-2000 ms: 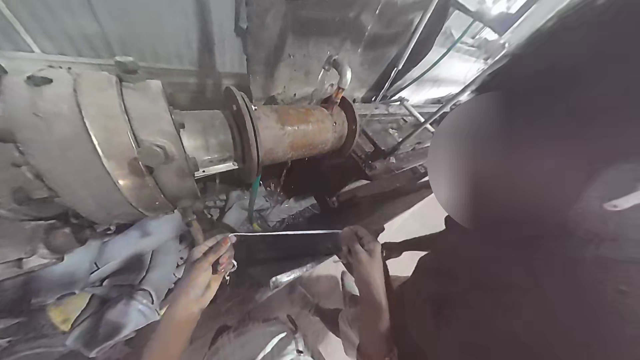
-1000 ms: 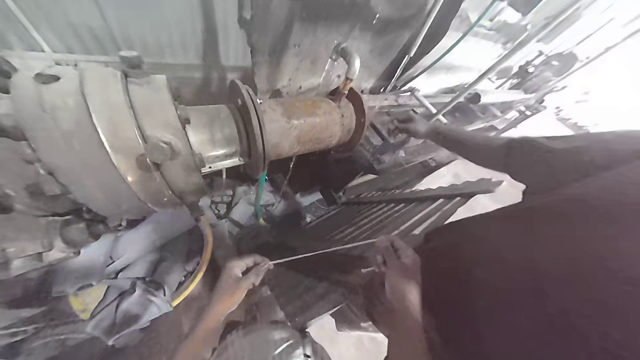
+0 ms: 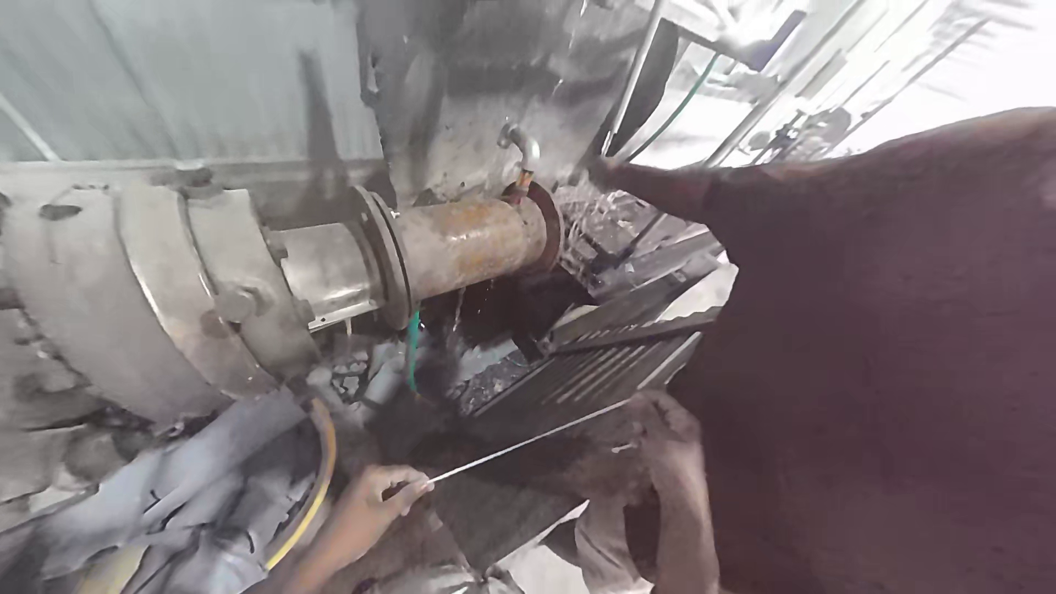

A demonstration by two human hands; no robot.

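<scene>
A thin pale cord [image 3: 528, 444] is stretched between my two hands, in front of and below the pipework. My left hand [image 3: 388, 495] pinches its lower left end between thumb and fingertips. The other end runs up to my right hand [image 3: 664, 425], whose fingers are curled around it; the fingertips are partly blurred. Beyond the hands lies a rusty flanged pipe section [image 3: 470, 239], joined on its left to a large bolted metal housing [image 3: 157, 297]. A small bent metal pipe [image 3: 524, 148] rises from its right end, where water seems to splash.
A co-worker's dark clothed body [image 3: 874, 355] fills the right side, close to my right hand, one arm stretched toward the pipe's far end. Grey cloth [image 3: 181, 503] and a yellow hose [image 3: 313, 503] lie at lower left. A ribbed metal piece [image 3: 594, 371] lies behind the cord.
The co-worker's head, in view two seconds ago at the right, is out of view, and an arm is now stretched out. The cord, nearly level before, now slants up to the right, still between my hands.
</scene>
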